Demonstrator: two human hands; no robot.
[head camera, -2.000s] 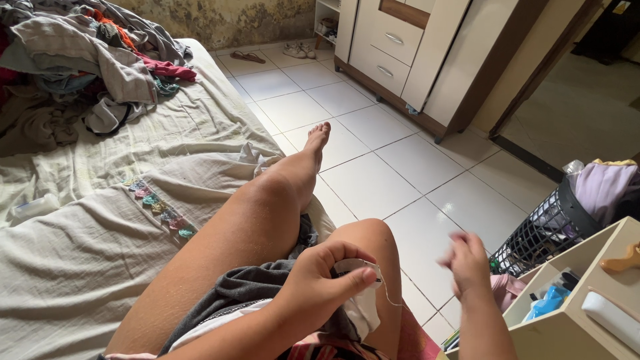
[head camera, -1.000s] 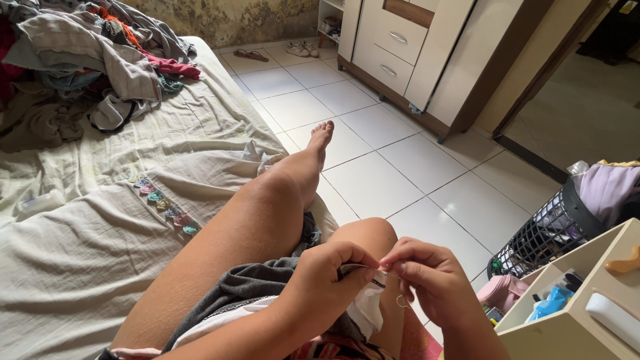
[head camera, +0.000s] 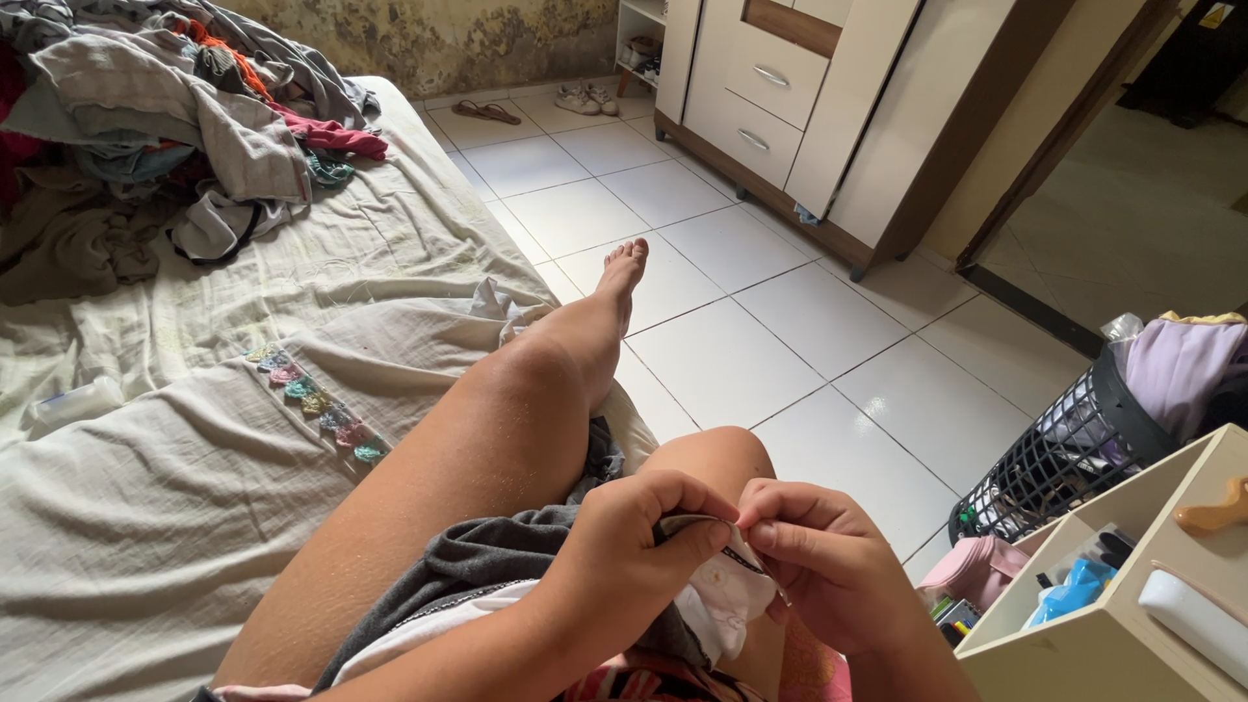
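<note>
White fabric with a dark trim (head camera: 721, 595) lies over my lap, joined to a dark grey cloth (head camera: 497, 546). My left hand (head camera: 648, 531) pinches the upper edge of the white fabric between thumb and index finger. Against it, fingertips almost touching, my right hand (head camera: 814, 546) has thumb and index finger closed at the same edge. A thin thread shows below the right fingers. Whether a needle is between the fingertips cannot be told.
I sit with one leg stretched along the bed (head camera: 429, 253). Piled clothes (head camera: 175, 107) lie at its far end, a clear bottle (head camera: 78, 402) at left. To the right stand a black laundry basket (head camera: 1063, 453) and an open drawer unit (head camera: 1033, 673). Beyond is a wardrobe (head camera: 760, 107).
My right hand, held apart on the right two seconds ago, has come in to the cloth beside my left hand. The left hand has kept its pinch on the fabric.
</note>
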